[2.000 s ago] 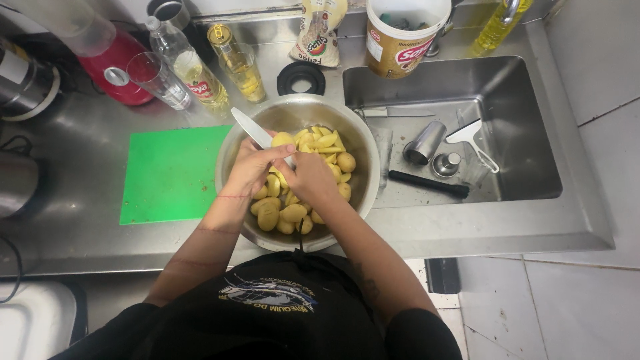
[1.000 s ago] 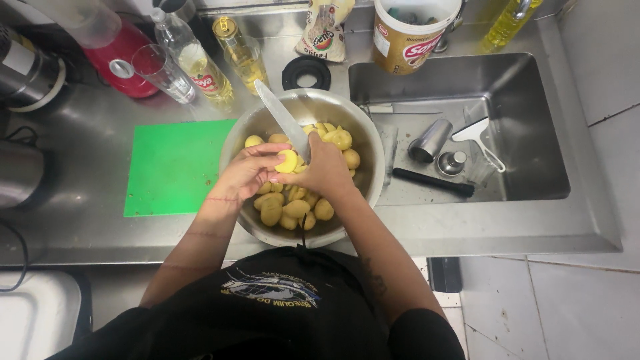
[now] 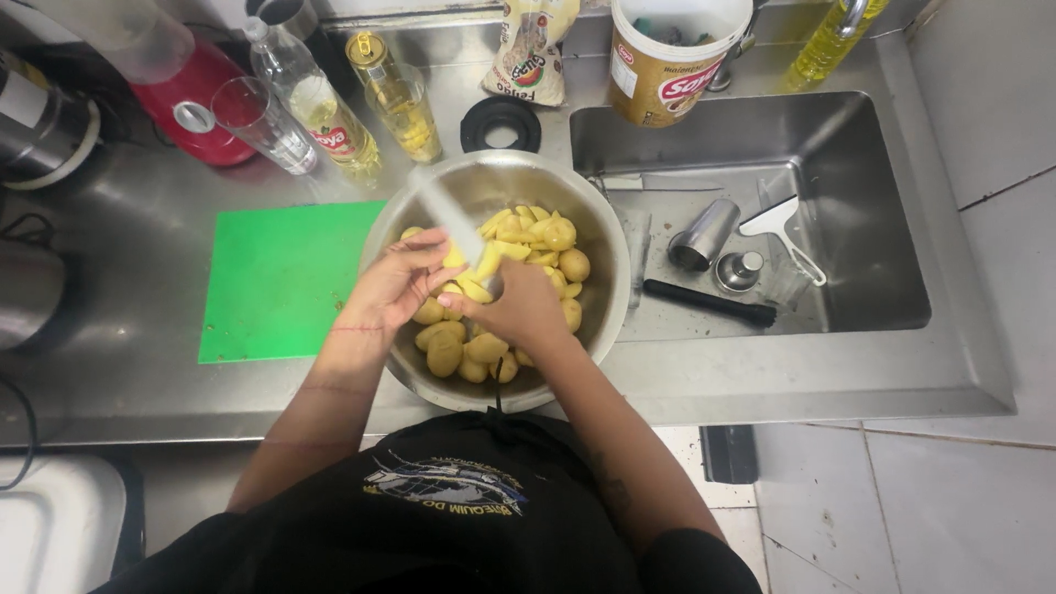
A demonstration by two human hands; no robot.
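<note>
A wide metal bowl [image 3: 610, 247] holds whole and cut potatoes [image 3: 445, 353]. Over it, my right hand [image 3: 528, 305] grips a knife, its blade [image 3: 450, 216] blurred and pointing up and to the left. Pale yellow potato pieces [image 3: 487, 268] lie between my hands, against the blade. My left hand [image 3: 404, 276] holds a piece of potato at its fingertips, left of the blade. The knife's handle is hidden in my right hand. A green cutting board [image 3: 280, 280] lies left of the bowl, on the steel counter.
The sink [image 3: 866, 247] at right holds another knife [image 3: 660, 183], a metal cup [image 3: 705, 235], a shaker top [image 3: 740, 271], a black muddler [image 3: 709, 303] and a white squeegee [image 3: 784, 235]. Behind the bowl stand an oil bottle [image 3: 322, 115], glasses, a black ring [image 3: 501, 126] and a plastic tub [image 3: 668, 74].
One second ago a round, cut potato was in my left fingers; now several pieces are between my hands. The blade is lower over the bowl than one second ago.
</note>
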